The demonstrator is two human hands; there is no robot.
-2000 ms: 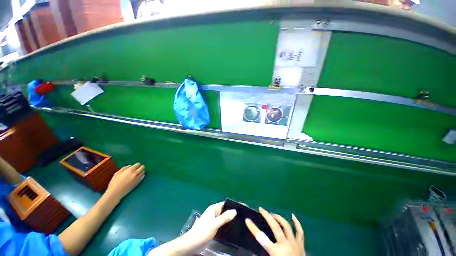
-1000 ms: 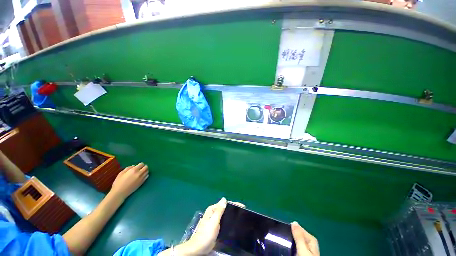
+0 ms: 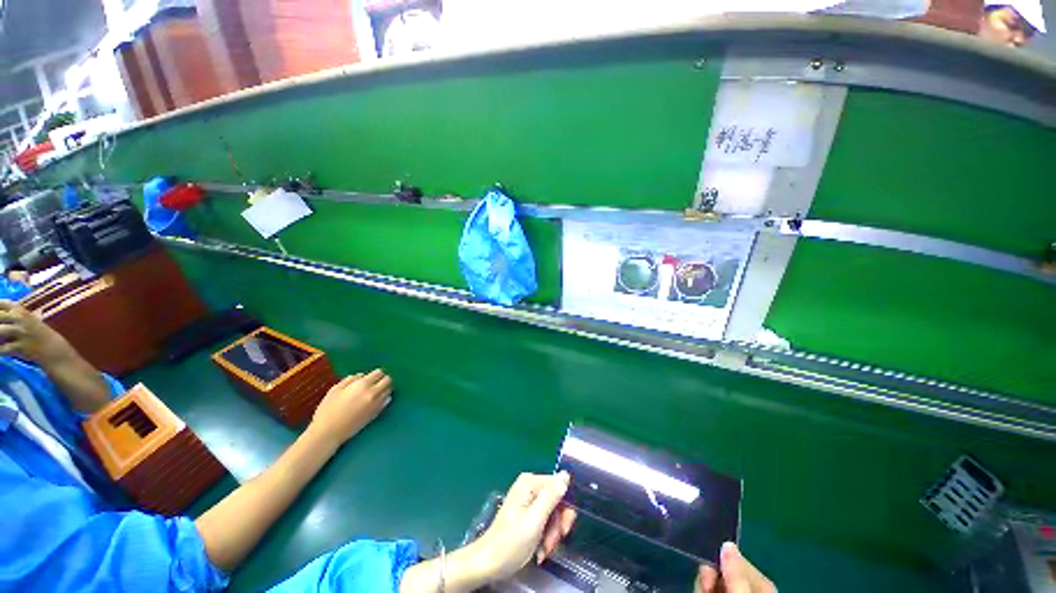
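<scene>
A glossy black display module (image 3: 649, 492) is held up in front of me, tilted, with a bright light streak across its face. My left hand (image 3: 527, 527) grips its left edge with thumb and fingers. My right hand (image 3: 735, 570) grips its lower right corner and is partly cut off by the bottom edge. A clear shiny blister tray (image 3: 579, 573) lies below the module, partly hidden by it and my left hand.
A stack of filled blister trays (image 3: 1025, 562) stands at the lower right, a slotted plate (image 3: 963, 493) beside it. Brown frame trays (image 3: 156, 452) and another brown stack (image 3: 278, 371) stand at left, near a neighbour's arm (image 3: 272, 487). A green partition (image 3: 394, 261) with rails runs behind.
The module is raised and tilted, its glossy face now catching a long reflection. My right hand has moved down to its lower corner. The view has shifted, so the background sits further right.
</scene>
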